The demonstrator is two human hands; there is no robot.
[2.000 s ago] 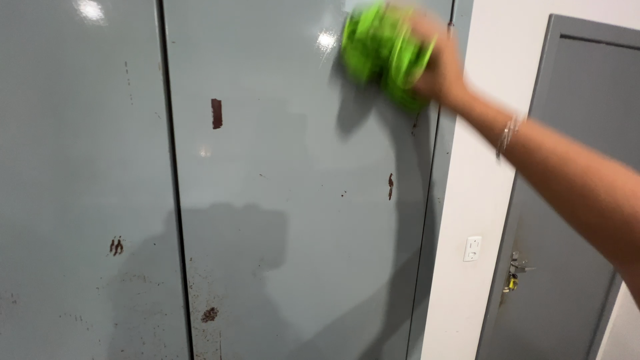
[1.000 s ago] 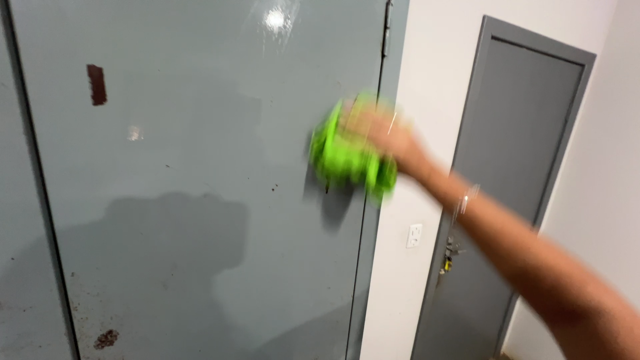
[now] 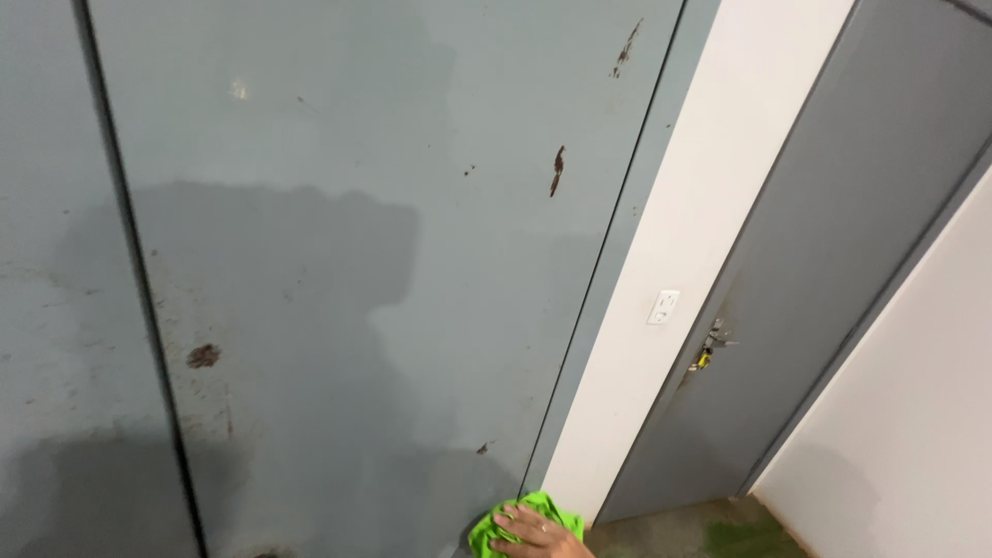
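Note:
My right hand [image 3: 537, 533], with a ring on one finger, presses a bright green cloth [image 3: 566, 514] against the lower right edge of a grey painted door panel [image 3: 496, 310]. The cloth spreads around the fingers and covers part of the seam beside the frame; the wrist is cut off by the bottom edge. Brown chipped spots mark the panel, among them a narrow one [image 3: 557, 171] at the upper right and a rounder one [image 3: 203, 356] at the lower left. My left hand is out of view.
A dark vertical gap [image 3: 136, 240] divides the panel from another at left. Right of it are a white wall strip with a power outlet [image 3: 663, 307], then a second grey door [image 3: 806, 256] with a lever handle [image 3: 717, 339] and hanging keys [image 3: 704, 359]. Floor [image 3: 666, 535] shows below.
My right hand has moved the green cloth from the upper part of the panel down along its right edge to the bottom of the view. The view has shifted right and downward.

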